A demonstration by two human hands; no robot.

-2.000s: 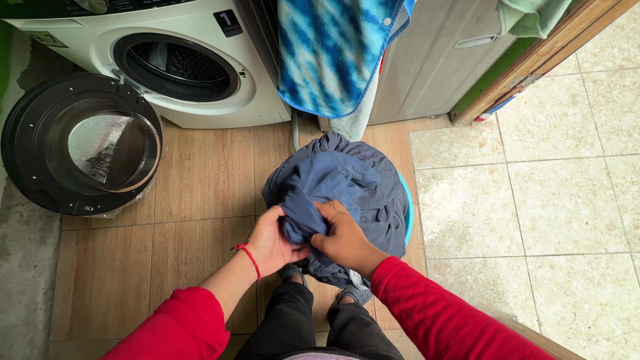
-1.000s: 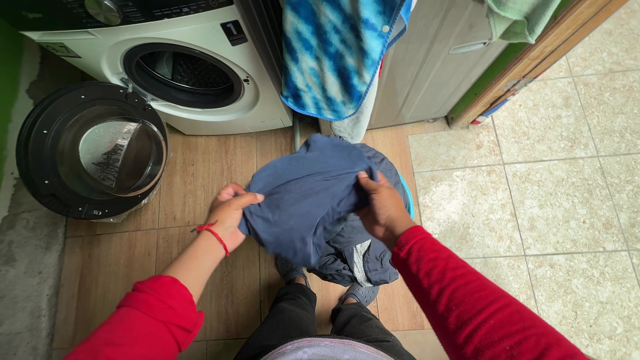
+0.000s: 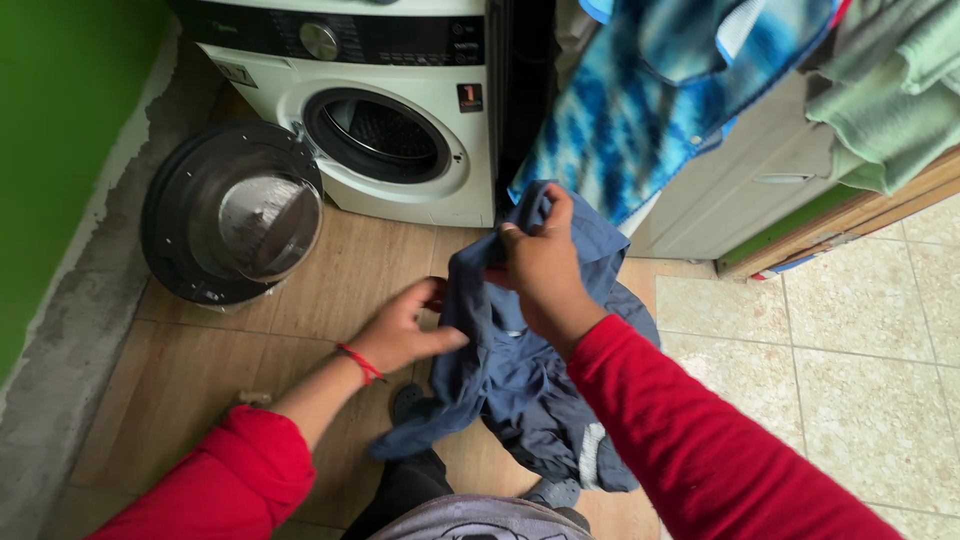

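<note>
A blue-grey cloth garment (image 3: 480,367) hangs in loose folds from my right hand (image 3: 544,270), whose fingers and thumb grip its upper part. At the garment's left edge is my left hand (image 3: 409,326), slightly blurred, with thumb and fingers apart around the fabric; whether it grips the cloth is hard to tell. Below and behind lies a heap of dark grey clothes (image 3: 555,431) with a light grey band on one piece. The heap hides whatever is under it.
Ahead on the left stands a white front-loading washing machine (image 3: 420,199), its round door (image 3: 232,217) swung wide to the left. A blue tie-dyed cloth (image 3: 600,142) and green cloths (image 3: 892,112) hang at the right, before a grey appliance (image 3: 675,217). My shoes (image 3: 555,491) are beside the heap.
A second ago both hands held the garment spread out; now it hangs folded from my right hand, and my left hand's fingers are apart at its edge. The view has shifted.
</note>
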